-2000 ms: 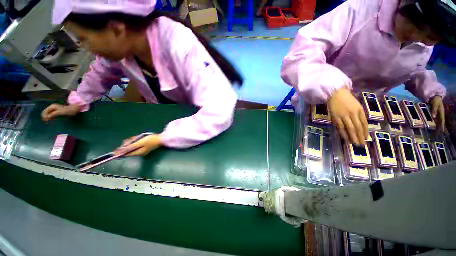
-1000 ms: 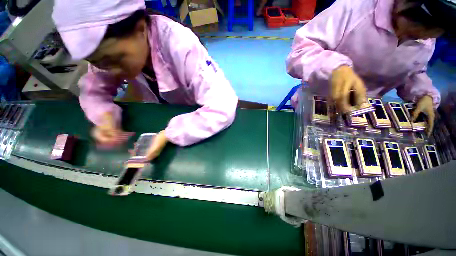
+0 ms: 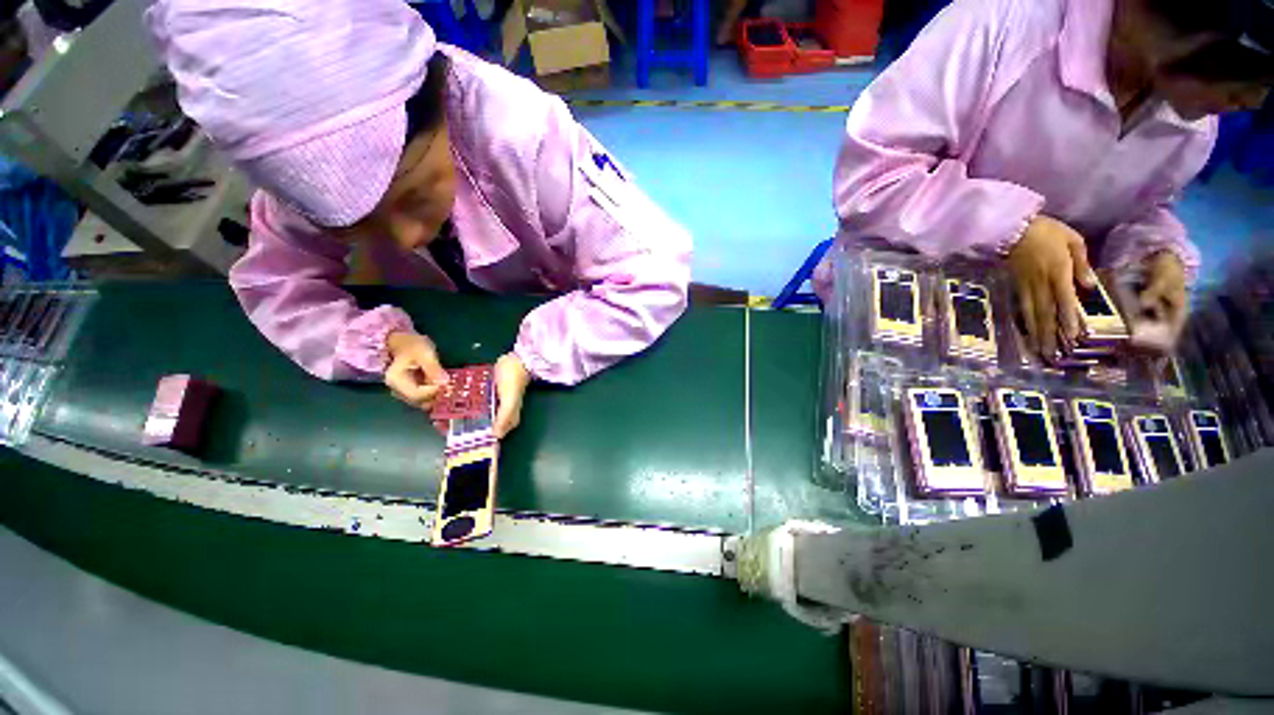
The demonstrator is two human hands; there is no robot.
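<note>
Neither of my hands is in view. Across the green belt [image 3: 615, 454], the person on the left holds an open flip phone [image 3: 468, 492] in both hands. Its dark screen half in a pale gold frame points down over the metal strip. A red keypad piece [image 3: 464, 395] is at the fingertips at its upper end; whether it is attached is unclear. A pink block [image 3: 176, 412] stands at the far left of the belt. At the right, closed phones [image 3: 943, 444] sit in two rows in a clear blister tray [image 3: 901, 506], where another person holds several phones [image 3: 1098, 310].
A large grey bar [image 3: 1034, 587] crosses the lower right. A pale metal strip [image 3: 615, 542] runs along the belt. More trays [image 3: 31, 324] lie at the far left. Further stacked trays show below the bar. A cardboard box [image 3: 566, 39] and red bins [image 3: 782, 49] are on the blue floor.
The left person has brought both hands together at the phone, which has moved right, with the red piece against its upper end. The right person's hands have come together over the back row.
</note>
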